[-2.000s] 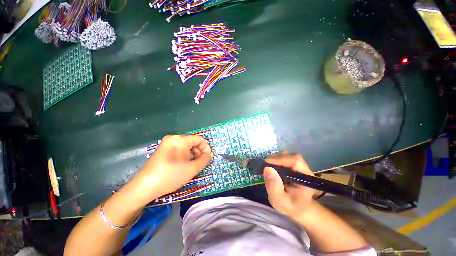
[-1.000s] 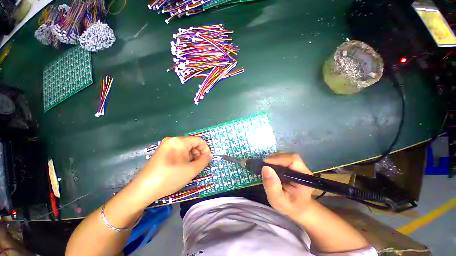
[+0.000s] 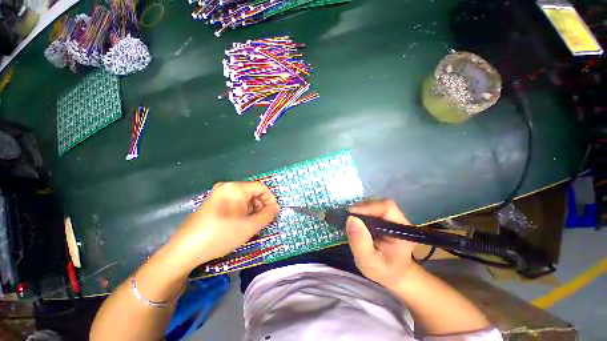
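Observation:
A green-white PCB panel point(image 3: 324, 174) lies at the bench's near edge, with wire leads point(image 3: 247, 256) across its left part. My left hand point(image 3: 241, 212) rests over the panel's left part with thumb and fingertips pinched together; what they hold is too small and hidden to tell. My right hand point(image 3: 383, 245) holds the black soldering iron point(image 3: 426, 234) like a pen. Its thin metal tip points left and meets the panel close beside my left fingertips. The contact point itself is blurred.
A loose lead pile point(image 3: 269, 76) lies beyond the panel, with a small lead bundle point(image 3: 138, 133) left of it. A bare PCB panel point(image 3: 90, 110) and wire harnesses point(image 3: 126, 54) are far left. A crusted yellowish tub point(image 3: 460, 86) stands right, near the iron's cable point(image 3: 530, 153).
The view has shifted slightly, moving the bench items a little in the picture. Both hands keep nearly the same pose, and the iron's tip stays beside my left fingertips.

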